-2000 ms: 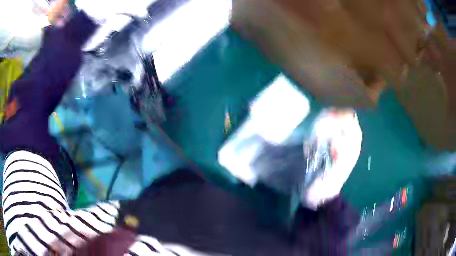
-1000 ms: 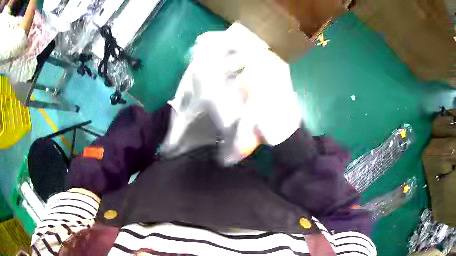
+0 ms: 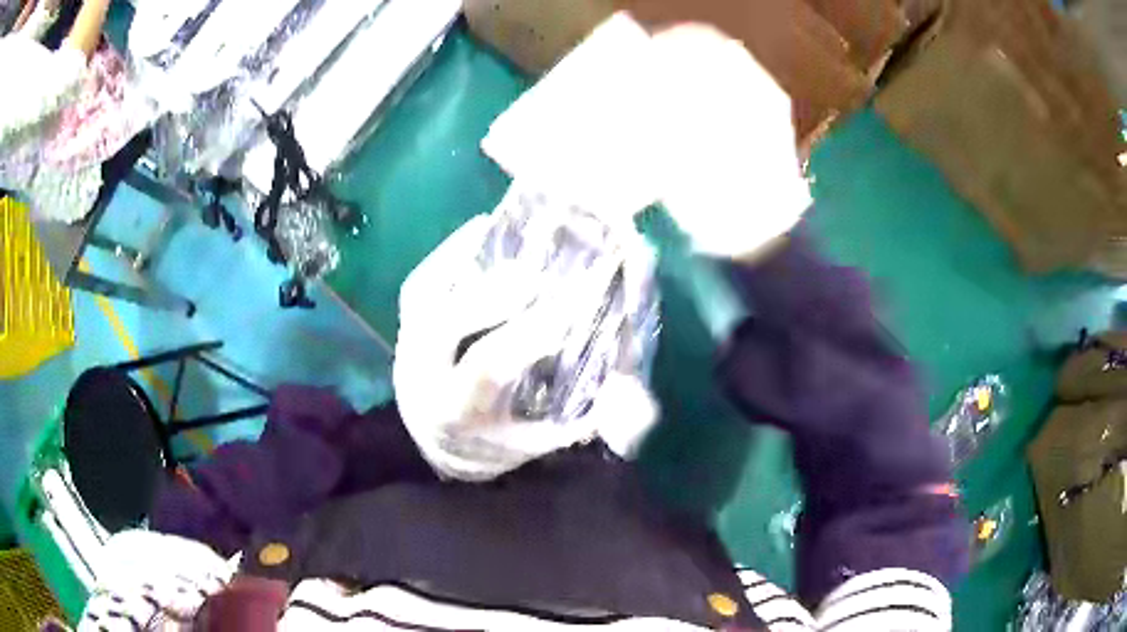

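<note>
My left hand (image 3: pixel 451 358), in a white glove, is closed around a crinkled clear bag (image 3: pixel 575 290) in front of my chest. Pale, glary contents show through the bag; what they are is unclear. My right hand (image 3: pixel 735 148), also in a white glove, is further forward and to the right. It grips the right end of a flat white piece (image 3: pixel 562 117), whose near edge meets or overlaps the top of the bag. Glare hides the fingers of both hands.
Brown cartons (image 3: pixel 989 148) stand at the far right of the green table (image 3: pixel 853 161). Long white units (image 3: pixel 371 74) with black cords (image 3: pixel 284 173) lie far left. Orange-ended packs (image 3: pixel 983 401) are right. A black stool (image 3: pixel 111 432) and yellow crate (image 3: pixel 31 290) are left.
My hands were close together over a white bundle. My right hand has moved forward and right with the flat white piece, and the clear bag now shows in my left hand.
</note>
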